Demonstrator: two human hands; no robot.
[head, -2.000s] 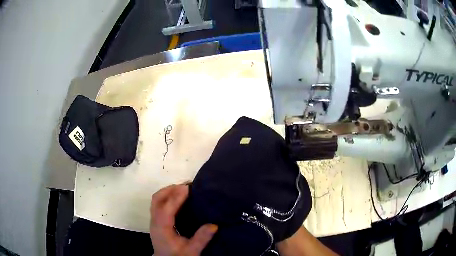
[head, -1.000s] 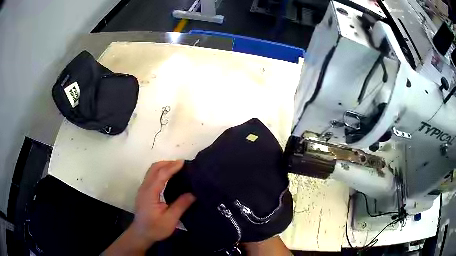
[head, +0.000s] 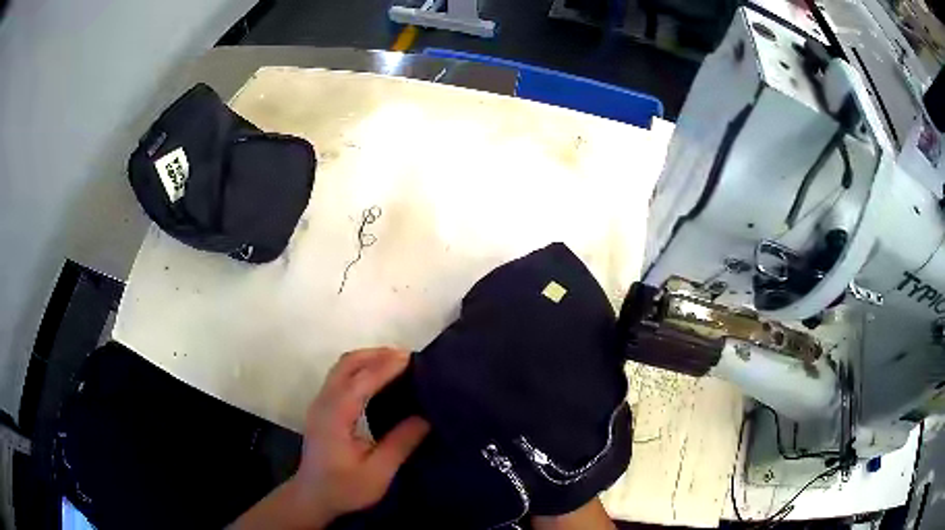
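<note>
A floppy black fabric bag body (head: pixel 518 357) lies at the near edge of the table, beside the machine's cylinder arm. A small pale yellow label (head: pixel 554 292) is near its top. Two silver zips with metal sliders (head: pixel 534 452) curve across its lower part. My left hand (head: pixel 358 435) pinches the bag's left edge between thumb and fingers. My right hand (head: pixel 575 516) is under the bag's lower right side; only the wrist area shows and its fingers are hidden by the fabric.
The white-grey sewing machine (head: pixel 808 186) stands at the right, its cylinder arm (head: pixel 767 378) ending in a dark brown block. A finished black bag (head: pixel 259 186) with a white patch lies at the left. A loose thread (head: pixel 360 248) lies mid-table. Black fabric (head: pixel 155 445) is at the lower left.
The view has shifted, so more of the black fabric at lower left shows. The bag body lies flatter, with its zips turned. My left hand still holds its left edge.
</note>
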